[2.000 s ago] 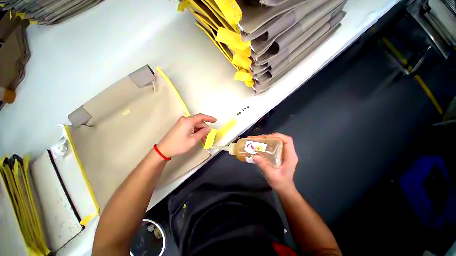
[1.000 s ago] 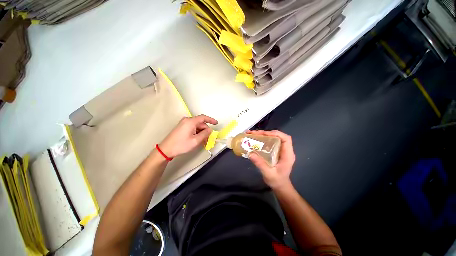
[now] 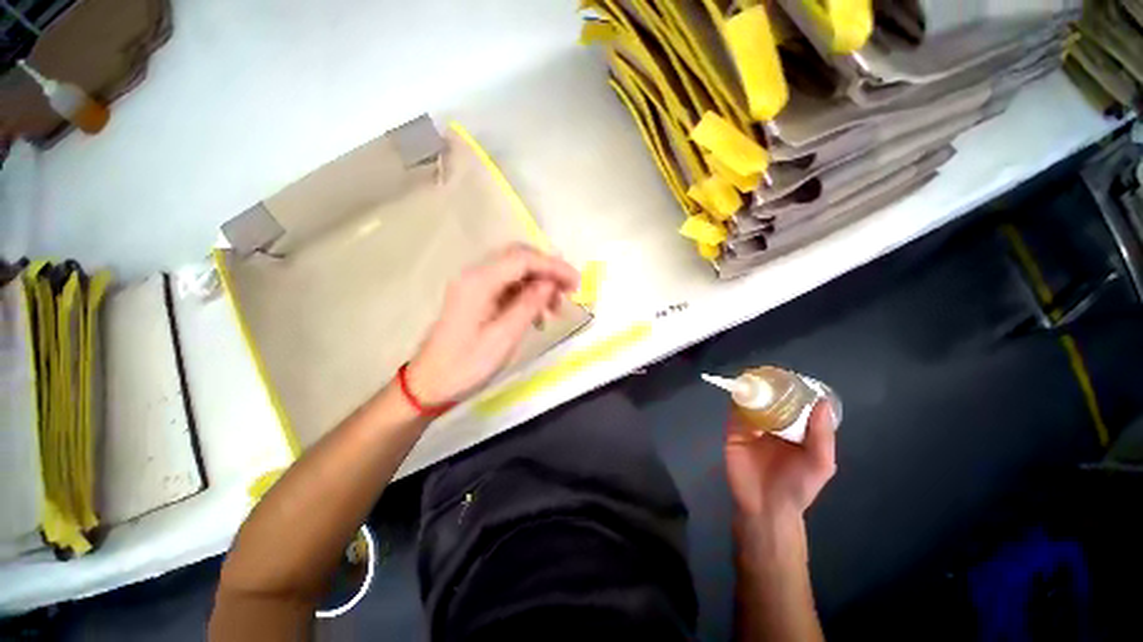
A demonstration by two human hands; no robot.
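Observation:
A beige-grey bag panel (image 3: 364,289) lies flat on the white table, with yellow binding (image 3: 501,184) down both sides. My left hand (image 3: 495,314) is over its near right corner, blurred, fingers curled beside the yellow binding tail (image 3: 587,284); whether the fingers touch the tail I cannot tell. My right hand (image 3: 780,467) holds the glue bottle (image 3: 787,403) off the table's front edge, its pale nozzle pointing left, apart from the panel.
A thick panel pile (image 3: 865,163) with yellow tabs stands at the back right. A smaller yellow-edged pile (image 3: 65,401) lies on a board (image 3: 148,389) at left. A yellow tape strip (image 3: 570,368) runs along the near edge. A white-rimmed bucket (image 3: 369,579) is below. A spare glue bottle (image 3: 78,107) is far left.
My right hand has drawn the bottle away from the yellow tail, to the right and down. My left hand's fingers have shifted at the corner. The view has turned and moved.

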